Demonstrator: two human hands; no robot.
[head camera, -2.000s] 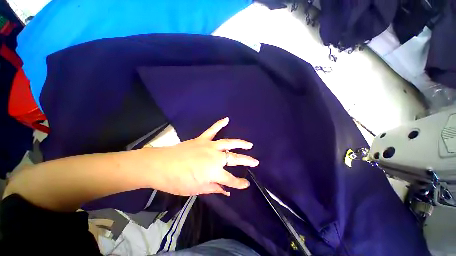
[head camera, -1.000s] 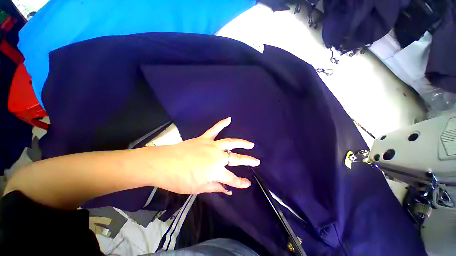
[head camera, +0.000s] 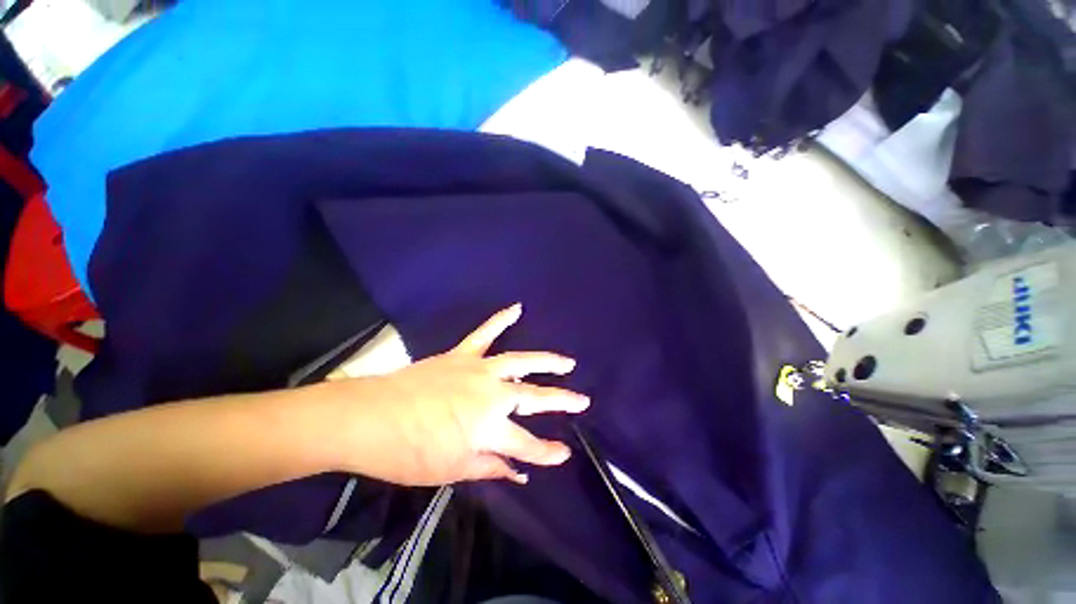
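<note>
The dark navy-purple garment panel (head camera: 614, 283) lies spread over the machine table and hangs over the near side. My left hand (head camera: 484, 413) lies on it palm down, with its fingers spread. The shears (head camera: 625, 513) lie below and right of my fingertips, with their long dark blade pointing at them. The brass-coloured pivot is at the bottom edge, and the handles are out of the picture. A light gap in the cloth runs beside the blade. My right hand is not in view.
The sewing machine head (head camera: 944, 342) with blue JUKI lettering is at right, its presser foot area (head camera: 802, 380) over the cloth. Bright blue fabric (head camera: 295, 71) lies upper left, dark cut pieces (head camera: 802, 59) upper right. A red plastic item (head camera: 41, 271) is at far left.
The camera view has shifted, so the cloth's far edge sits lower and the machine head is further left, showing its lettering. My left hand keeps its place and pose on the cloth.
</note>
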